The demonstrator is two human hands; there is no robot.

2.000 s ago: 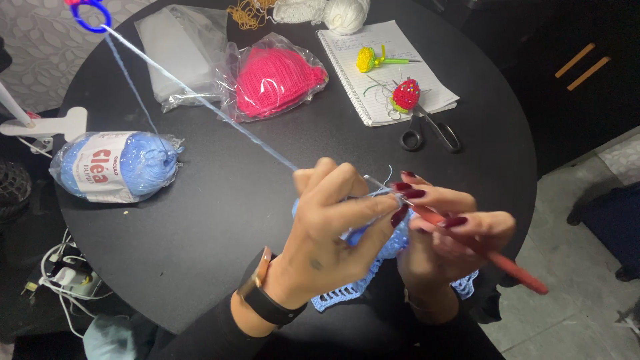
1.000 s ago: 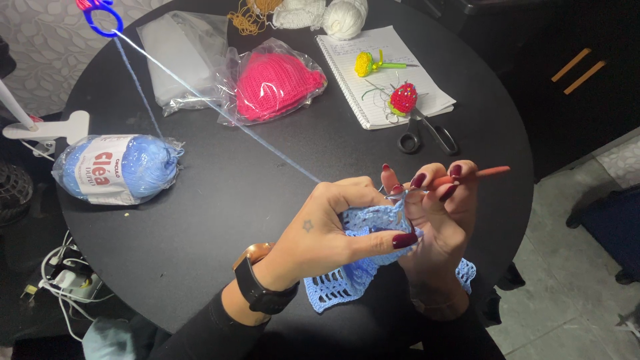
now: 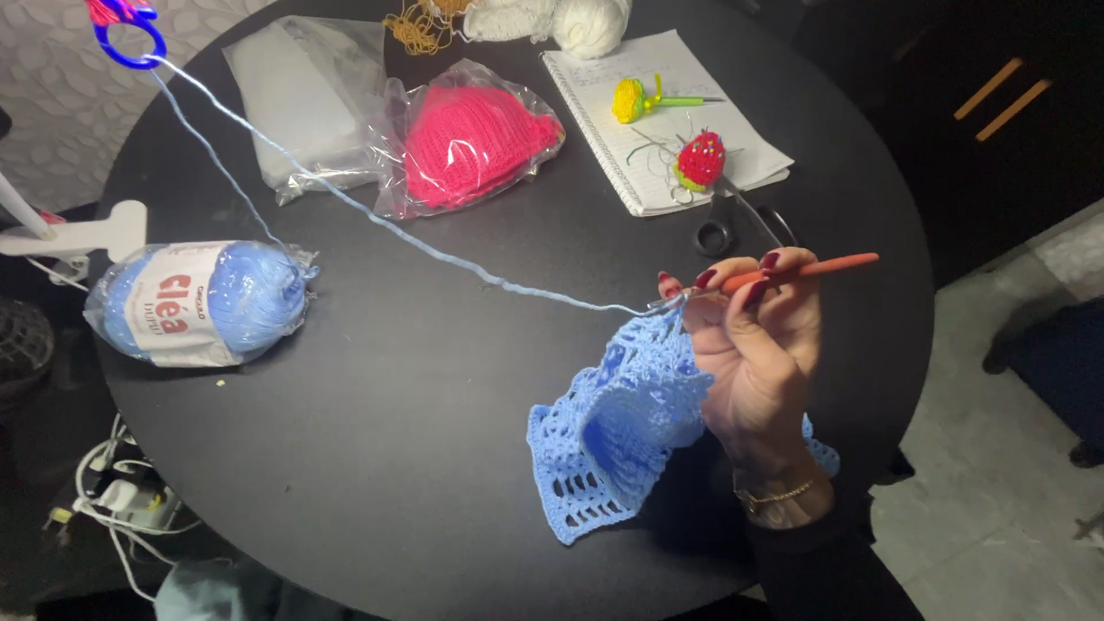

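Observation:
My right hand (image 3: pixel 763 336) grips the orange handle of a crochet hook (image 3: pixel 802 272). At the metal tip, the hook carries a loop of light blue yarn (image 3: pixel 483 274). Blue crocheted fabric (image 3: pixel 634 414) hangs from the hook beside my palm, its openwork corner over the black table. The yarn runs slackly up left to a blue ring (image 3: pixel 129 39), then down to a wrapped blue yarn skein (image 3: pixel 203 302). My left hand is out of view.
Behind lie a bagged pink crocheted piece (image 3: pixel 474 147), a clear plastic bag (image 3: pixel 302 103) and white yarn (image 3: pixel 591 26). A spiral notebook (image 3: pixel 604 151) holds a yellow crocheted flower (image 3: pixel 630 101) and a red pincushion (image 3: pixel 701 159). Black-handled scissors (image 3: pixel 714 237) lie near my right hand.
My left hand, on the blue work in both earlier frames, has let go and left the view. The fabric now hangs from the hook, and the hook's handle points right.

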